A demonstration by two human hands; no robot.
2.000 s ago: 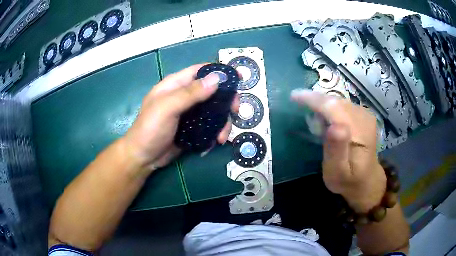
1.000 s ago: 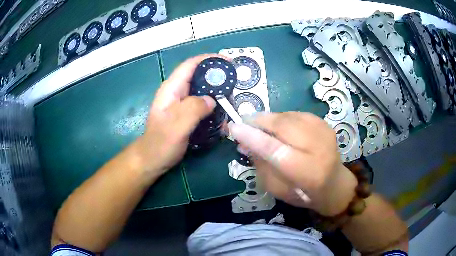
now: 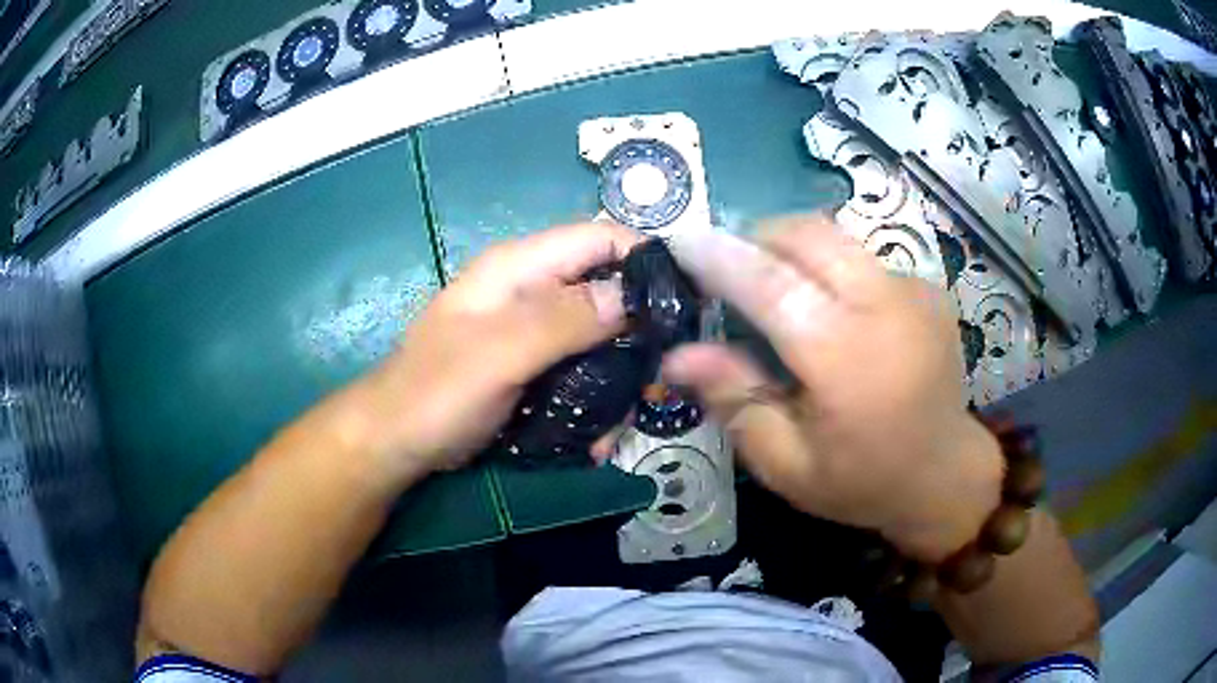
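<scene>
My left hand (image 3: 494,354) holds a stack of black perforated discs (image 3: 574,400) above the four-seat bracket. One black disc (image 3: 661,294) at the top of the stack is tipped nearly on edge. My right hand (image 3: 854,387) is blurred, its fingertips at this disc; whether they grip it is unclear. The bracket (image 3: 721,494) lies lengthwise on the green mat (image 3: 254,294). Its far pocket holds a black ring with a bright centre. Another black ring shows partly under my hands. The nearest pocket shows bare metal. Most of the bracket's middle is hidden.
A pile of overlapping silver brackets (image 3: 934,134) lies right. Beyond the pale rail (image 3: 561,54) lie a filled bracket (image 3: 274,67) and another silver plate (image 3: 80,174). A greyish ribbed stack (image 3: 47,400) stands at the left edge. A bead bracelet (image 3: 1008,520) is on my right wrist.
My right hand came in from the right to the stack, holding a pale thin tool one second ago; that tool no longer shows. The top disc has tipped. Plates beyond the rail shifted right.
</scene>
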